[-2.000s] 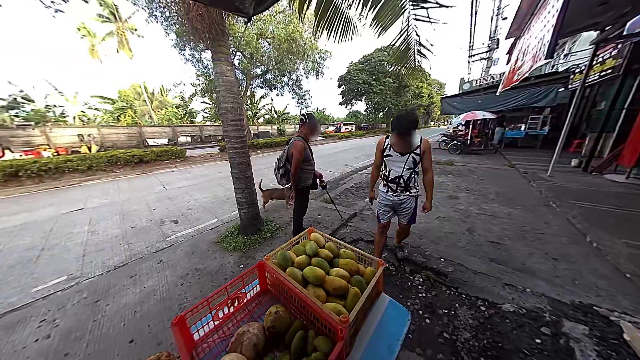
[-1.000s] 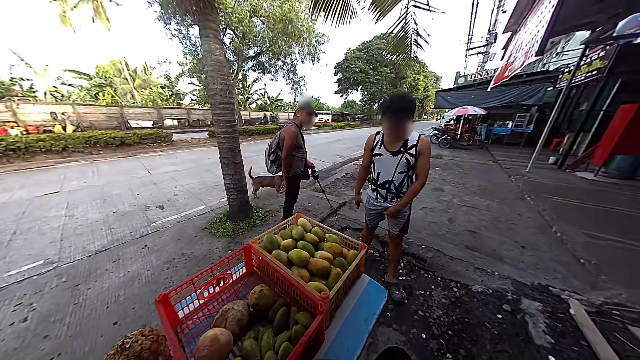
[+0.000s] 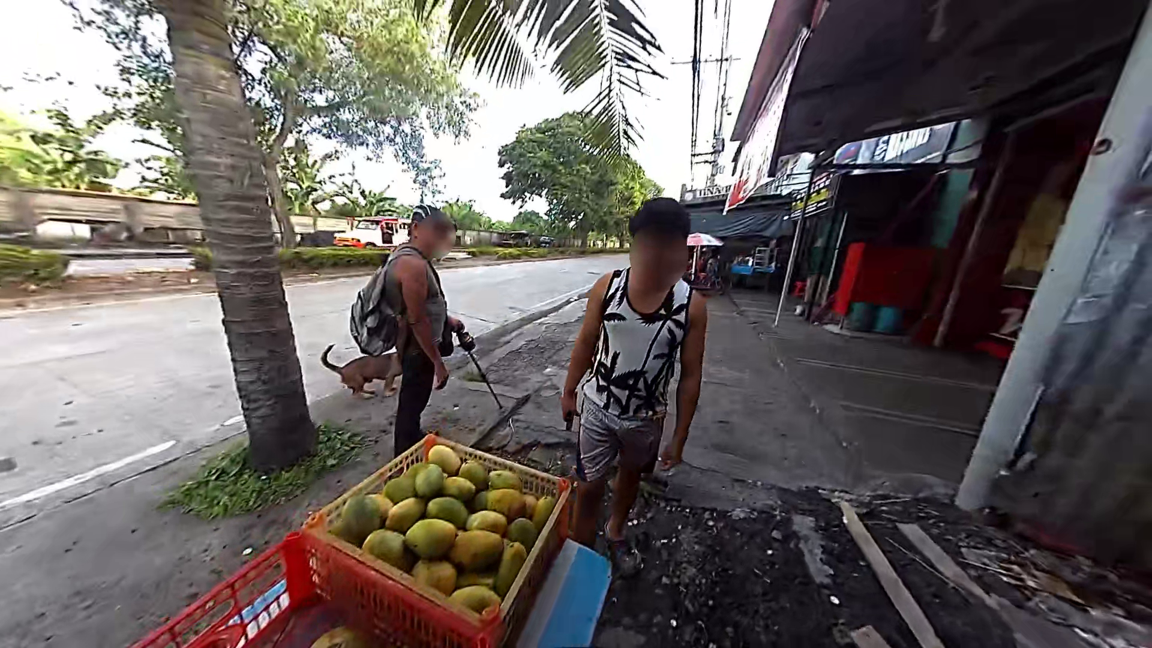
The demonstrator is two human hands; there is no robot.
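Neither my left hand nor my right hand shows in the head view. In front of me, green and yellow mangoes (image 3: pixel 450 531) fill an orange-and-yellow plastic crate (image 3: pixel 396 594). A red plastic crate (image 3: pixel 225 598) touches it at the lower left, with part of a fruit (image 3: pixel 340 637) at the bottom edge. Right of the mango crate lies a light blue board or tabletop (image 3: pixel 576 594). Just behind the crates stands a person in a palm-print tank top (image 3: pixel 634 346), arms hanging down.
A person with a backpack (image 3: pixel 376 306) holds a dark cane or stick (image 3: pixel 486 380) beside a brown dog (image 3: pixel 367 371). A palm trunk (image 3: pixel 243 270) rises at left by the road. Wooden planks (image 3: pixel 886 576) lie on dark rubble near a metal post (image 3: pixel 1053 270).
The view has turned and dropped less of the red crate into sight. The person in the tank top, whose hands were together in front, now has both arms down. A red-and-white vehicle shows on the road.
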